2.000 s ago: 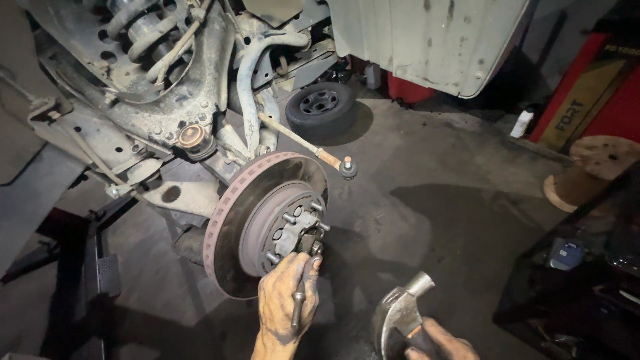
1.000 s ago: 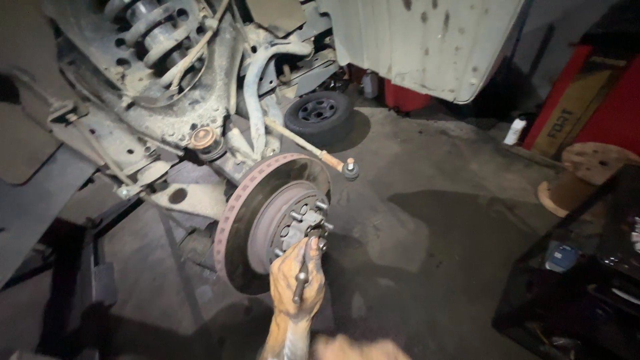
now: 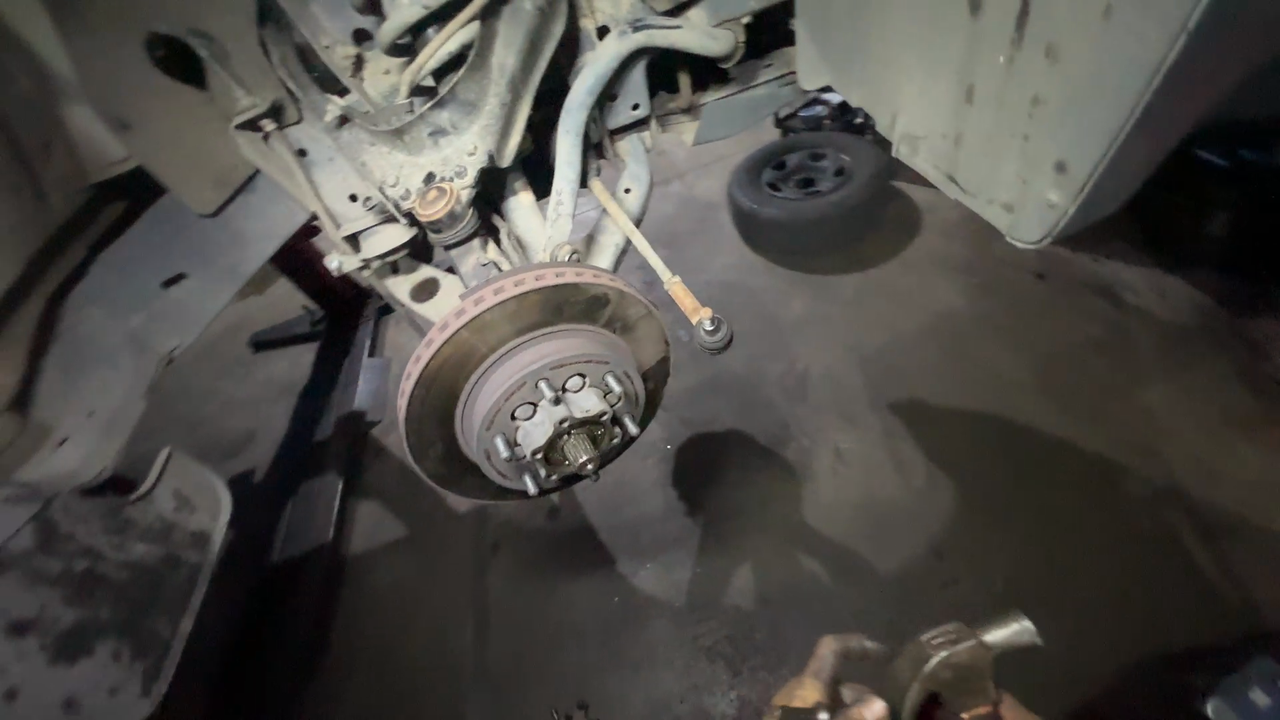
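Note:
The brake disc (image 3: 535,385) hangs at centre left. Wheel studs stand out from its hub (image 3: 570,420), around a splined shaft end (image 3: 583,452). Both hands are low at the right edge of the work, well away from the disc. My left hand (image 3: 825,685) shows only bent, blurred fingers at the bottom edge; whether it holds anything is unclear. Beside it is the steel head of a hammer (image 3: 950,655), its round face pointing right. My right hand (image 3: 1010,708), mostly cut off by the frame, is at the hammer, whose handle is hidden.
A tie rod with its ball-joint end (image 3: 712,332) sticks out right of the disc. Above are a control arm (image 3: 400,165) and a curved bar (image 3: 570,110). A wheel with tyre (image 3: 810,195) lies on the floor behind. A body panel (image 3: 1000,100) hangs at upper right.
My left hand has left the hub and moved down and right, uncovering the splined shaft end. The hammer, out of sight one second ago, shows again. The view has shifted.

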